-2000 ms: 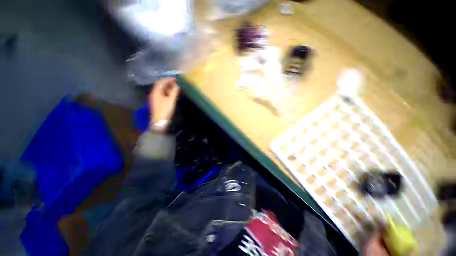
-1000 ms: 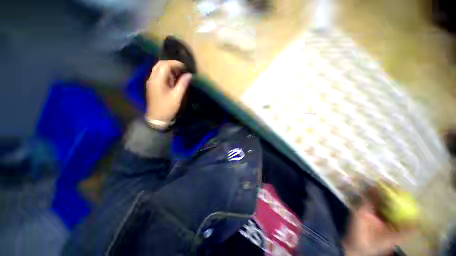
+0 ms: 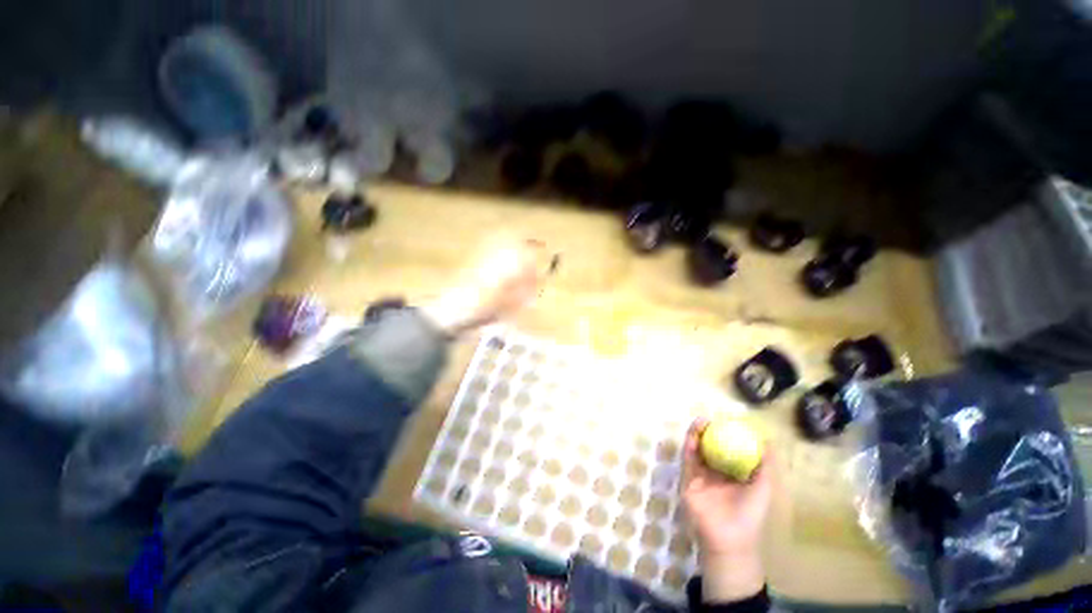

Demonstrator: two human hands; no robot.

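My right hand [image 3: 728, 517] is closed around the yellow squeeze bottle [image 3: 732, 448] at the right edge of the white perforated tray [image 3: 563, 443]. My left hand [image 3: 509, 278] is stretched over the bench just beyond the tray's back left corner. It is blurred and washed out by light. A small dark piece [image 3: 552, 262] shows at its fingertips; whether it is gripped is unclear. Black housings with pale centres stand right of the tray, one of them nearest [image 3: 764, 376].
More black housings lie in a dark heap [image 3: 683, 162] at the back. A clear bag with black parts [image 3: 976, 479] is at right, beside stacked grey trays [image 3: 1018, 269]. Purple fasteners [image 3: 289, 321] and crumpled clear bags [image 3: 224, 228] are at left. A pale blue-grey container [image 3: 218, 86] is back left.
The view has swung up to the bench. My left hand has moved from the bench's front edge, where a black piece showed beside it, to beyond the tray. My right hand still holds the bottle.
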